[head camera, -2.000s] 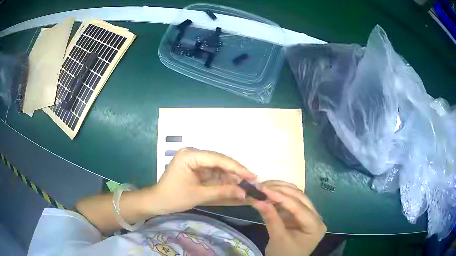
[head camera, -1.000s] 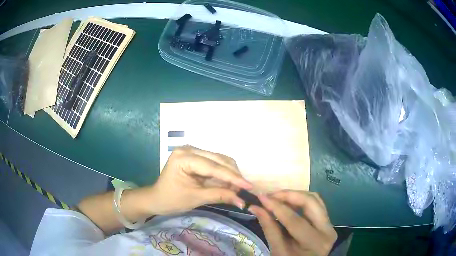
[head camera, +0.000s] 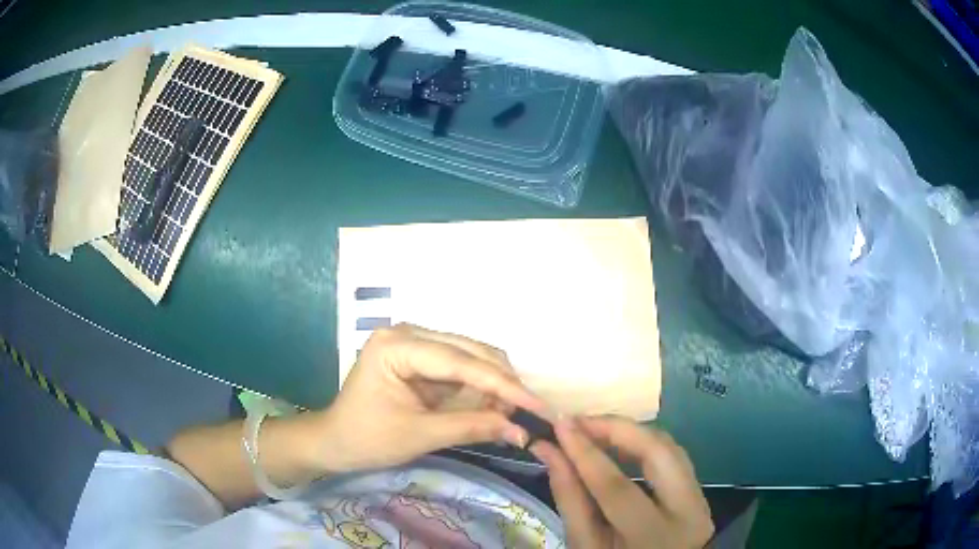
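My left hand (head camera: 424, 402) and my right hand (head camera: 633, 483) meet at the near edge of the tan backing sheet (head camera: 515, 290). Both hold one small black part (head camera: 531, 427) between thumb and fingertips. Fingers hide some of the part. Two flat dark adhesive pads (head camera: 374, 293) show in a column at the sheet's left edge, and my left hand partly covers the area below them. The rest of the visible sheet is bare.
A clear plastic tray (head camera: 537, 161) with several black parts stands behind the sheet. A large clear plastic bag (head camera: 794, 225) bulges at right, with loose black parts (head camera: 710, 380) beside it. At left lie a full pad sheet (head camera: 215, 102), a long black piece (head camera: 172, 177) and a bare liner piece (head camera: 97, 161).
Both hands have moved slightly down and the black part is turned a little between the fingertips. It stays held by both hands.
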